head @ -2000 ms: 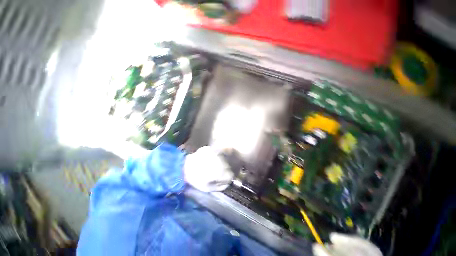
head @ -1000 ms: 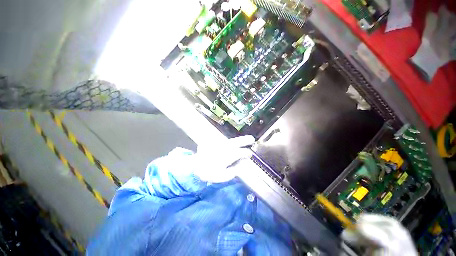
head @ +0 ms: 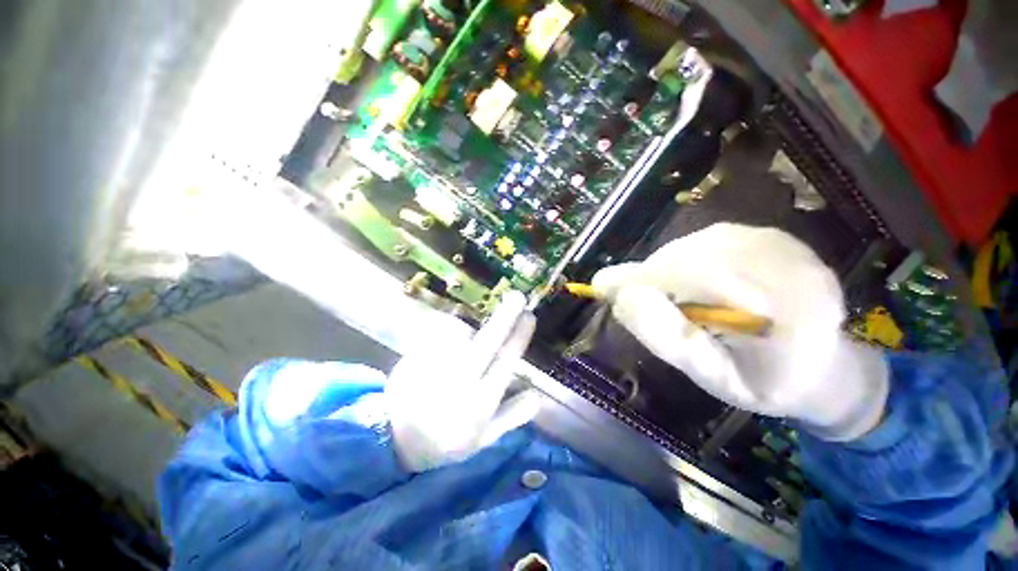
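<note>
A green circuit board (head: 525, 145), crowded with parts, lies in a black carrier (head: 670, 212) at upper centre. My gloved right hand (head: 731, 323) holds a thin yellow stick tool (head: 726, 319); its tip is by the board's near corner. My gloved left hand (head: 463, 385) lies over the metal rail, fingers extended, fingertips at the same corner. It shows no object in it. Whether the tool tip touches the board cannot be told.
A metal conveyor rail (head: 603, 429) runs diagonally below the carrier. A second board (head: 927, 290) shows at right, partly behind my right sleeve. A red mat (head: 893, 84) lies at upper right. A bright machine opening glares at upper left.
My right hand has moved left and up with the yellow tool to the upper board's near corner. My left hand's fingers have moved slightly left in the view. The board appears larger and nearer.
</note>
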